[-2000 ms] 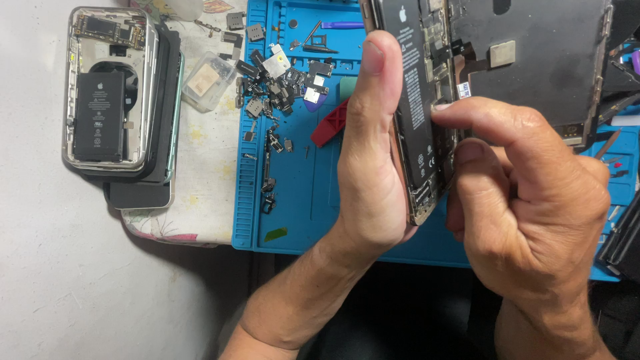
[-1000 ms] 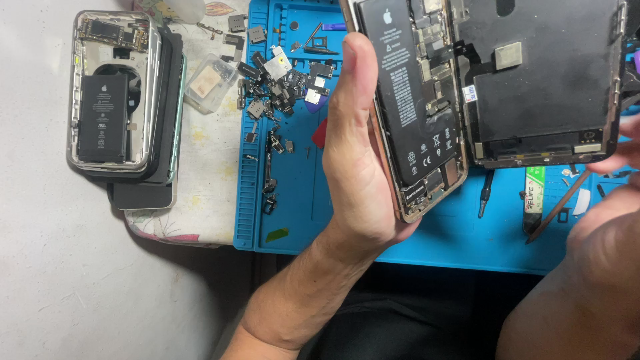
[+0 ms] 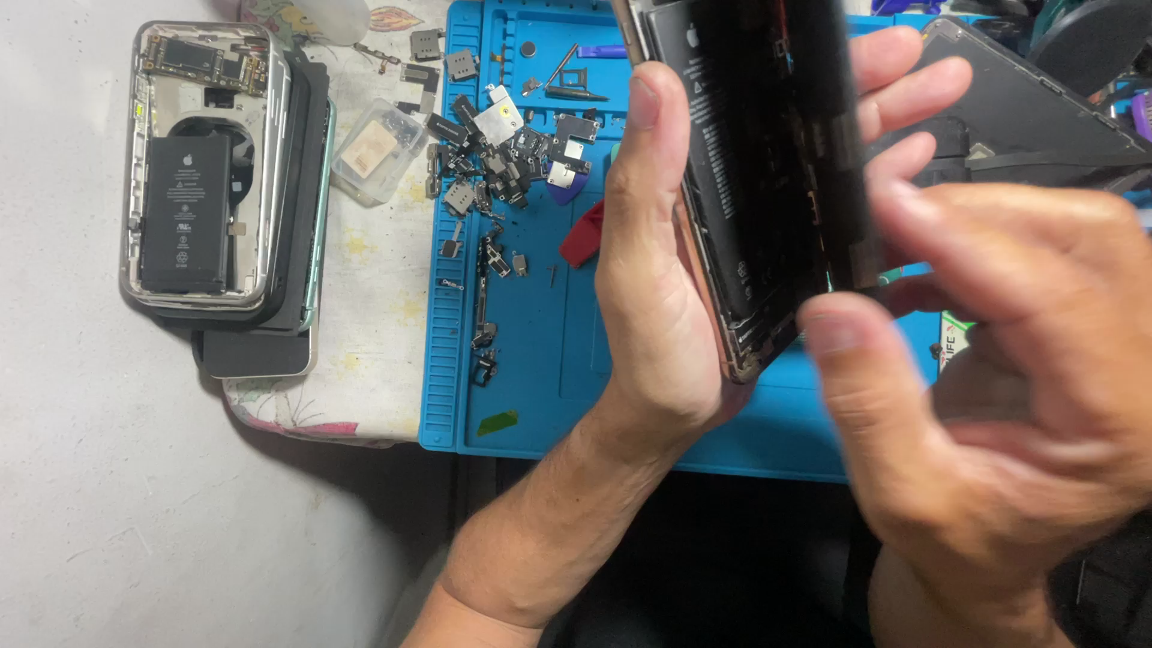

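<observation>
My left hand [image 3: 652,252] grips an opened smartphone body [image 3: 720,216] from below, its thumb along the near-left edge and fingertips showing past the far right side. A black battery lies inside the body. The phone's display panel [image 3: 828,135] is tilted over the body at a narrow angle, its face blurred and dark. My right hand [image 3: 981,360] is at the panel's lower right edge, thumb and fingers on either side of its corner; motion blur hides whether they touch it.
On the blue silicone mat [image 3: 531,360] lie a pile of small metal phone parts [image 3: 504,153], a red clip-like piece [image 3: 583,236] and a green strip [image 3: 498,422]. Stacked phone housings [image 3: 202,171] and a clear plastic box [image 3: 378,153] are at left. Dark panels [image 3: 1035,90] lie at upper right.
The display panel, spread wide from the body one second ago, has swung toward it. My right hand has come in from the right edge to the panel's lower corner.
</observation>
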